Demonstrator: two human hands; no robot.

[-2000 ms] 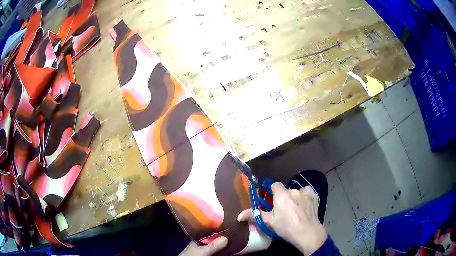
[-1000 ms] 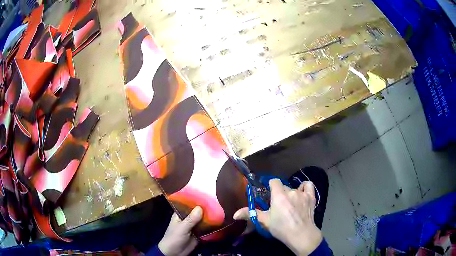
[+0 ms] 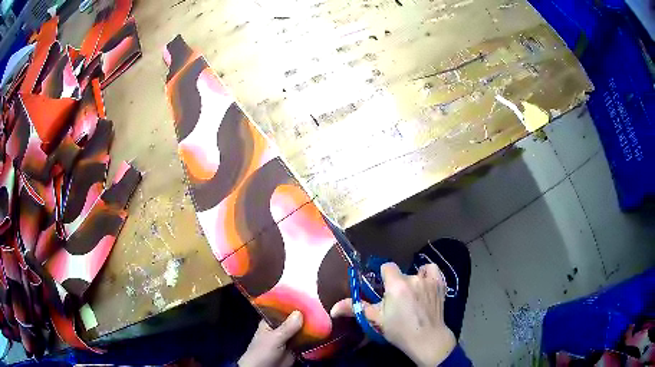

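A long printed fabric strip [image 3: 257,193] in brown, pink, orange and white lies over the table edge, its narrow end pointing to the upper left. My left hand [image 3: 271,342] grips its lower left edge, thumb on top, fingers hidden beneath. My right hand [image 3: 403,310] holds blue-handled scissors [image 3: 365,283], whose dark blades lie along the strip's right edge near the table edge. How far the blades are open is hard to tell. The strip's lower end is partly hidden by my hands and the picture's rim.
A tangled pile of printed pieces [image 3: 61,179] is on the left of the wooden table [image 3: 445,93]. A white and yellow scrap [image 3: 533,116] lies at the right edge. Blue containers stand at right [image 3: 623,129] and lower right [image 3: 585,322]. A dark shoe [image 3: 454,276] is on the tiled floor.
My left hand moved from the strip's bottom up to its left edge, then slightly right. The strip shifted up, then slightly back down. The scissors moved slightly left since a second ago.
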